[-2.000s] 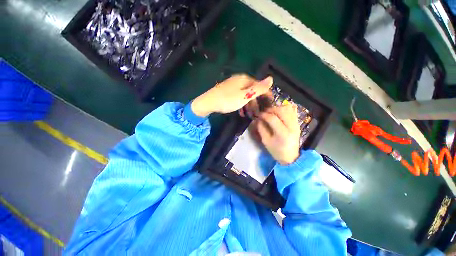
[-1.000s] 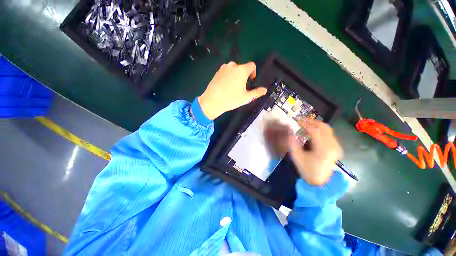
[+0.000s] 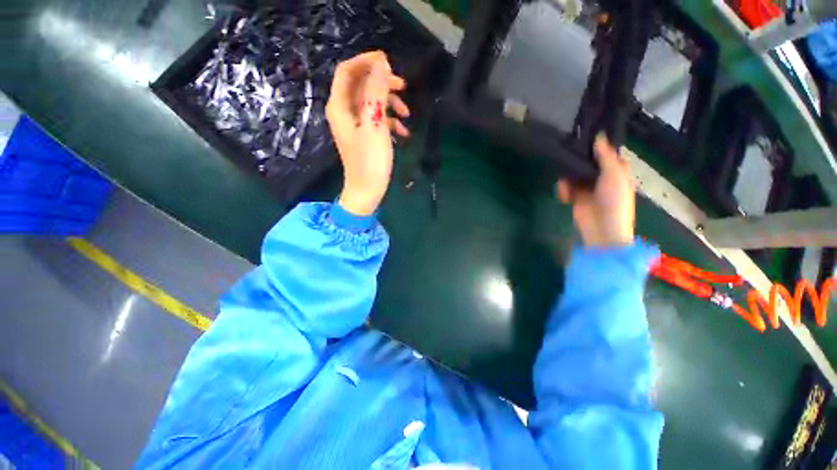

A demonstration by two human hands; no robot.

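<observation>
My right hand (image 3: 603, 195) grips the near right corner of a black assembly tray (image 3: 523, 138), which is blurred and lies over the pale rail. The tray holds a tablet unit with a large pale battery (image 3: 541, 69). My left hand (image 3: 369, 115) is off the tray, bare, above the right edge of the parts tray, with its fingers apart and nothing seen in it. The black parts tray (image 3: 174, 90) is heaped with loose black-silver strips (image 3: 248, 115).
The orange-red air blow gun (image 3: 684, 275) with its coiled hose (image 3: 780, 303) lies at the right. More black trays with tablets (image 3: 663, 83) stand beyond the pale rail (image 3: 675, 204). A dark piece with gold marks (image 3: 806, 418) is at the lower right. Blue crates (image 3: 50, 184) stand on the floor at left.
The assembly tray has moved from in front of me forward to the rail, gripped by my right hand. My left hand has moved up and away from the tray, towards the parts tray.
</observation>
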